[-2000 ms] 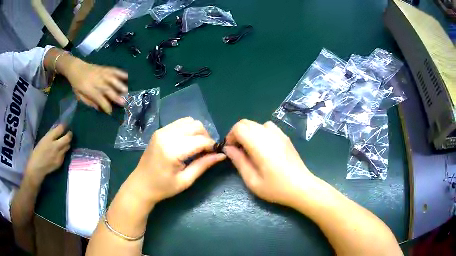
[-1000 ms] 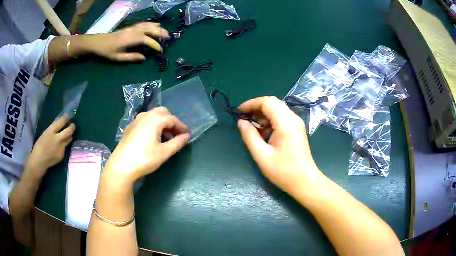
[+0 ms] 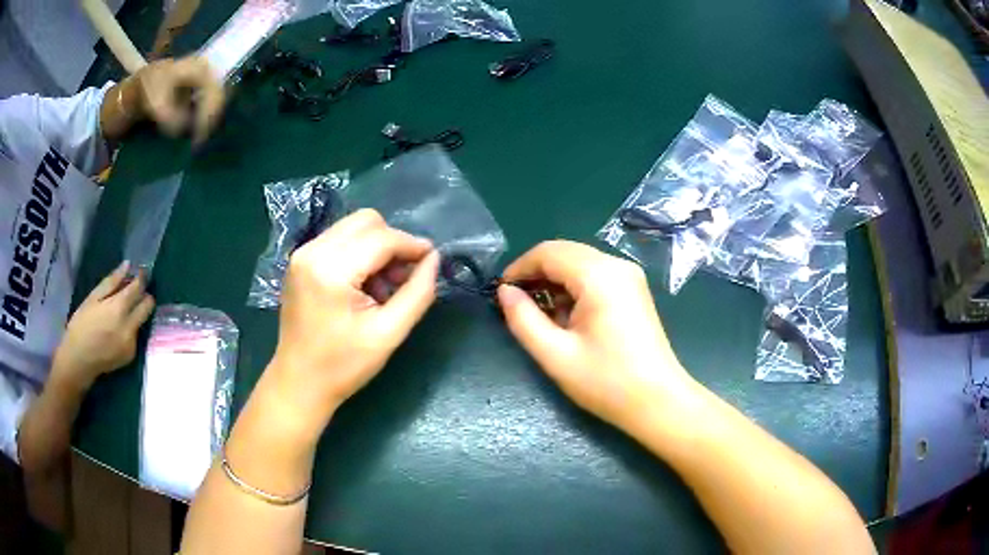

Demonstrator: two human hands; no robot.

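My right hand pinches a coiled black USB cable near the middle of the view. The cable's loop points left, at the opening edge of a clear zip-lock bag. My left hand pinches the near edge of that bag, which is lifted and slightly bent. Whether the loop is inside the bag or only over it is hard to tell. A bag with a cable in it lies behind my left hand, partly hidden by it.
Packed bags lie heaped at right, beside a beige instrument. A stack of new bags lies lower left. Loose cables and crumpled bags lie at the back. Another person's hands are at left, one holding a bag.
My left hand has taken hold of the empty bag and lifted its edge. My right hand has brought the cable left and down to it. The other person's far hand has moved back left.
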